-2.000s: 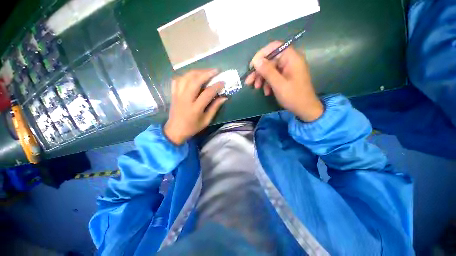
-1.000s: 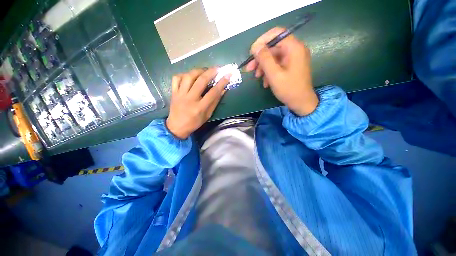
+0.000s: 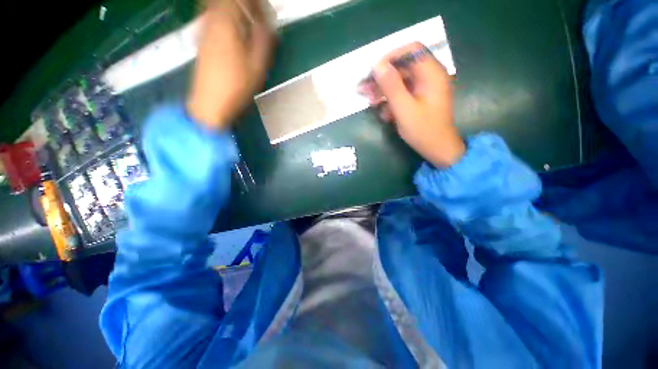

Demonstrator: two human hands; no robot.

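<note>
A small glaring white circuit board module (image 3: 333,161) lies on the green mat in front of me, touched by neither hand. Beyond it lies a long white backing sheet (image 3: 339,85) with a beige-grey block of adhesive pieces (image 3: 292,109) at its left end. My right hand (image 3: 415,94) is over the right part of the sheet, fingers closed around the dark, blurred tweezers (image 3: 415,56). My left hand (image 3: 232,61) is raised at the upper left, strongly blurred and partly cut off by the top edge; its fingers cannot be made out.
A clear blister tray (image 3: 108,189) with modules is at the left, partly behind my left sleeve. More modules (image 3: 83,119) lie beyond it. A yellow-orange handled tool (image 3: 58,220) and a red block (image 3: 20,166) are at the far left. A white rail (image 3: 155,61) crosses behind. A person's blue sleeve (image 3: 624,79) is at the right.
My left hand has let go of the module and moved up and away to the left. My right hand with the tweezers has moved from beside the module to over the backing sheet. The view has shifted.
</note>
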